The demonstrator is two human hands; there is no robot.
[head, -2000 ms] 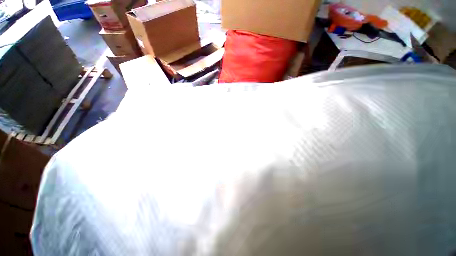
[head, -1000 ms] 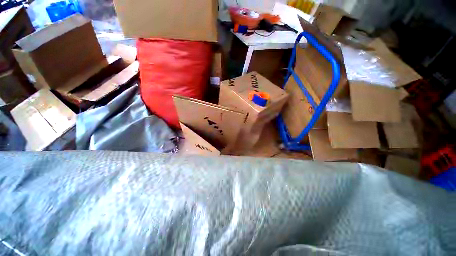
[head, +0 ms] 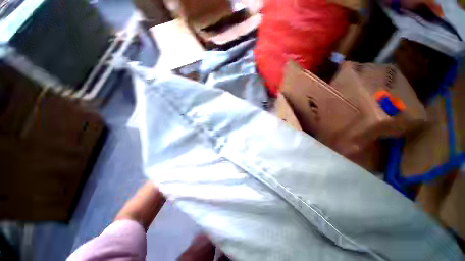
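Note:
A grey-green woven sack (head: 244,168) fills the middle and lower right of the view, raised in front of me, with a stitched seam running diagonally down to the right. My left forearm (head: 140,204), in a pink sleeve, reaches up to the sack's lower left edge. My left hand is hidden behind the sack, so its grip does not show. My right hand is not in view. A blurred brown shape at the bottom edge is too unclear to name.
A large brown carton (head: 46,148) stands at left. A full red sack (head: 301,35) is at the back. An orange and blue tape dispenser (head: 389,103) rests on a printed carton (head: 367,76) at right, near a blue trolley frame (head: 395,168). A dark wrapped stack stands upper left.
The sack has swung from lying across the whole lower view to a diagonal, its corner and seam now showing. My left forearm has come into view. The head view has turned left and down.

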